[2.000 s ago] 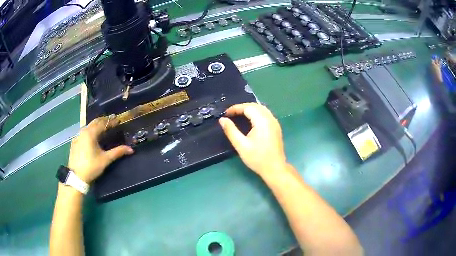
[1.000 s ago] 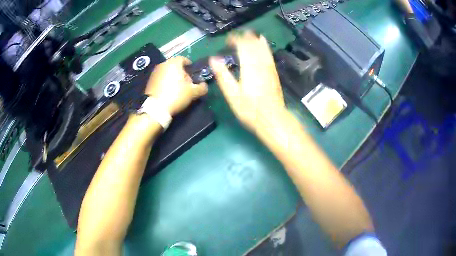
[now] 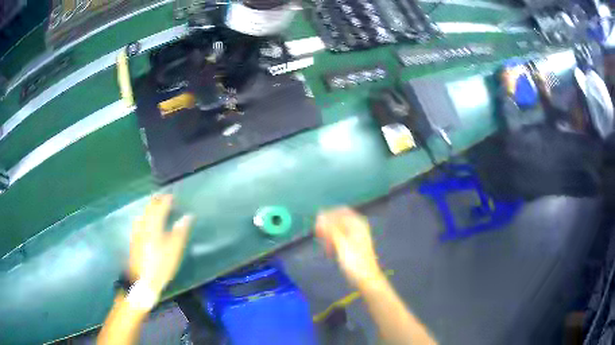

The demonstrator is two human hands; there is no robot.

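Note:
The view is blurred. My left hand (image 3: 158,246) is over the front left of the green bench, fingers apart, with nothing visible in it. My right hand (image 3: 347,242) is at the bench's front edge, right of the green spool (image 3: 276,220); its fingers look bent and I cannot tell if they hold anything. The large black board (image 3: 232,135) lies beyond both hands, with a short stretch of brass-yellow bar (image 3: 177,103) showing. A carrier strip with round units (image 3: 357,77) lies on the bench right of the board.
A grey box (image 3: 431,101) and pale tray with yellow sponge (image 3: 399,138) stand right of the board. Black loaded trays (image 3: 371,23) are behind. A blue chair (image 3: 259,310) is below the front edge, another blue frame (image 3: 465,202) at right. A person (image 3: 533,101) is at far right.
Both hands have left the carrier strip and come back towards the bench's front edge. The strip, handled one second ago, now lies right of the board. The view has shifted.

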